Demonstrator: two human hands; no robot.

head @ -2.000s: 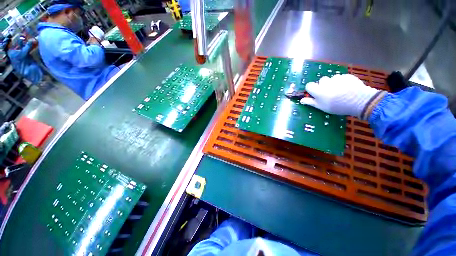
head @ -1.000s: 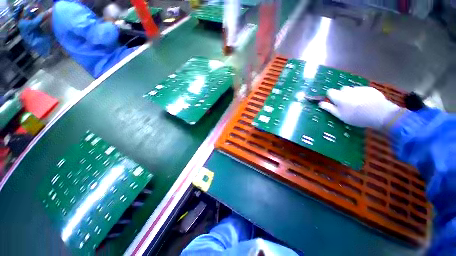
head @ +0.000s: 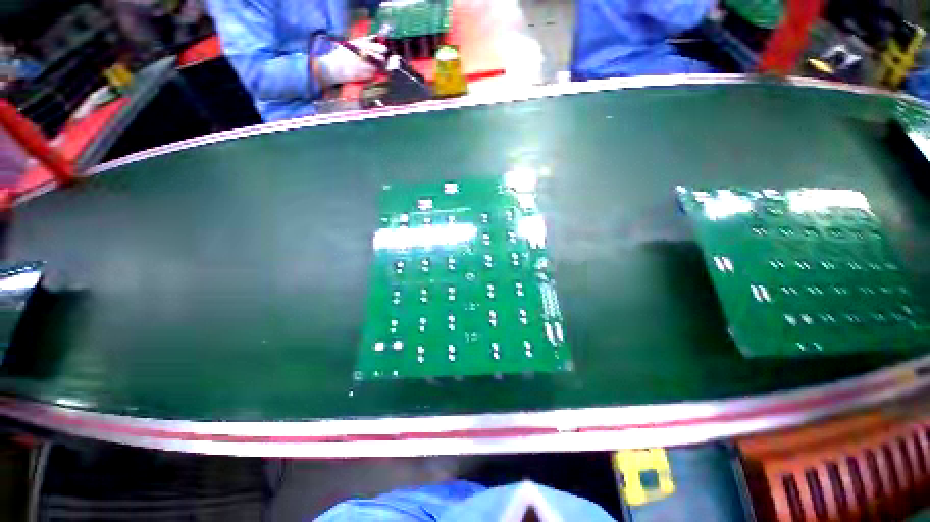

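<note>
A green printed circuit board [head: 464, 291] lies solder side up on the dark green conveyor belt [head: 245, 306], straight in front of me. A second circuit board [head: 816, 275] lies on the belt to the right, with shiny solder spots. The edge of another board [head: 15, 296] shows at the far left. Neither of my hands is in the picture. Only blue cloth of my coat [head: 459, 505] shows at the bottom centre.
The pale near rail [head: 459, 433] with a red line crosses the view. Below it are a yellow bracket [head: 644, 476] and the orange slotted tray [head: 857, 479], cut off at lower right. Two people in blue work across the belt; one gloved hand [head: 352, 63] is near a board [head: 411, 18].
The view has swung left from the tray to the conveyor. My right gloved hand, the cutters and the board on the tray have left the picture. The tray now shows only at lower right.
</note>
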